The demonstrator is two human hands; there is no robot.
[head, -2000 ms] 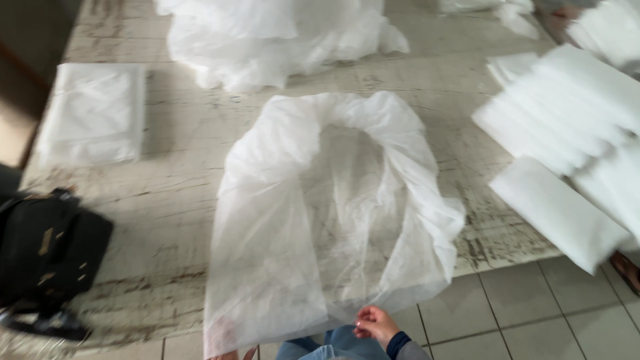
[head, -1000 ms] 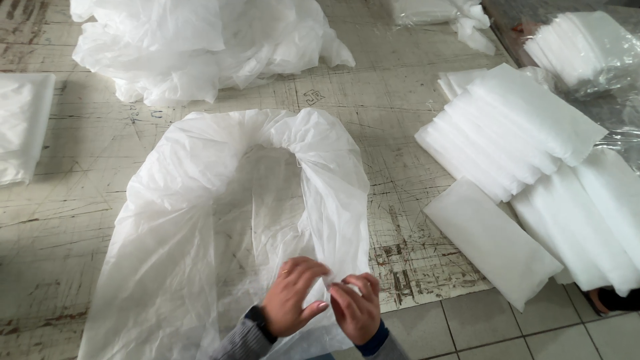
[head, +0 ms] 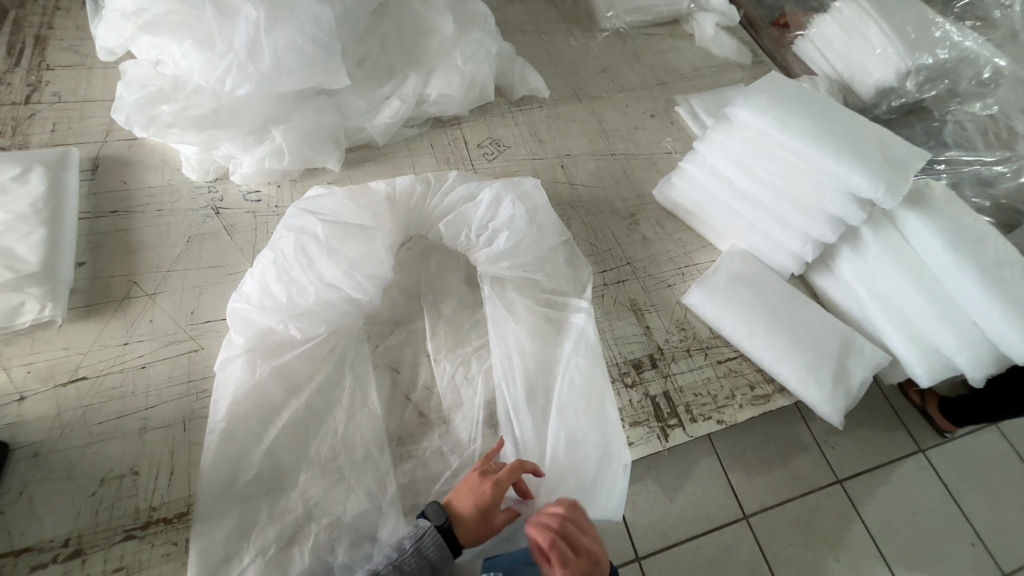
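Note:
A thin white translucent fabric piece [head: 288,432], gathered and puffy along its curved top, lies spread on the scuffed table and reaches the near edge. At its lower right part is my left hand [head: 488,496], a dark watch on the wrist, with fingers bent and spread; a bit of the material shows near its thumb. Just right of it, my right hand [head: 566,538] is blurred, its fingers curled in near the edge of the material. Whether it pinches anything cannot be made out.
A heap of crumpled white material [head: 320,80] lies at the back. Folded white pads [head: 784,176] are piled at right, beside clear plastic bags [head: 960,72]. A folded white packet [head: 36,240] is at left. Beyond the table edge are floor tiles [head: 768,480] and a person's sandalled foot [head: 928,408].
The left hand, unclear in the oldest frame, came into view beside the right. Both hands stay close together at the fabric's near right part. The view has shifted.

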